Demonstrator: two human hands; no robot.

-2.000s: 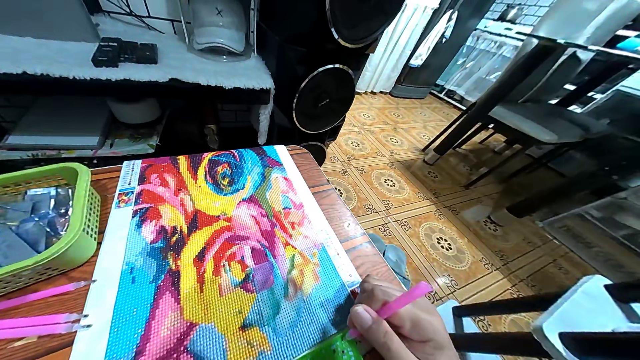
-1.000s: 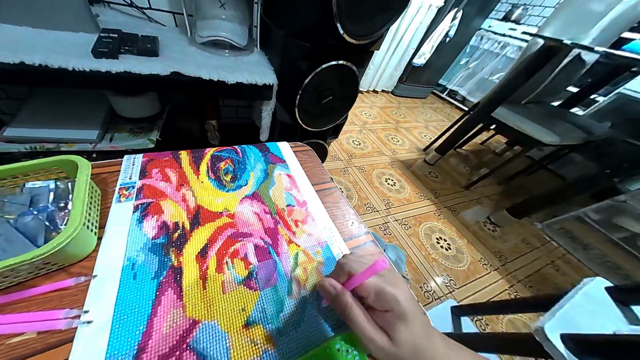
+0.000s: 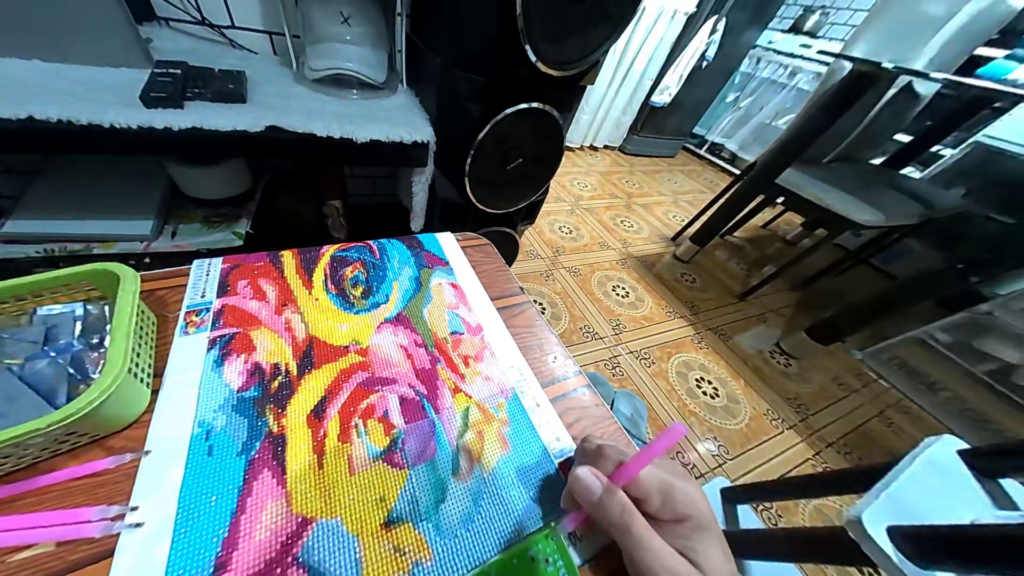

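A diamond painting canvas of colourful roses (image 3: 360, 400) lies flat on a wooden table (image 3: 532, 328). At its lower right, my right hand (image 3: 640, 504) pinches a pink drill pen (image 3: 652, 454) between thumb and fingers, the pen's lower end by the corner of a green tray (image 3: 536, 556). Small pieces show in the tray, which is cut off by the bottom edge of the view. My left hand is out of view.
Several pink pens (image 3: 64, 518) lie left of the canvas. A green plastic basket (image 3: 132, 344) with small bags stands at the table's left. Behind are a shelf with a white fluffy cover (image 3: 320, 116) and a black speaker (image 3: 516, 156). Chairs (image 3: 864, 192) stand on the tiled floor at right.
My right hand has gone from the tray up onto the canvas's lower right part, then back down to the tray, still holding the pen.
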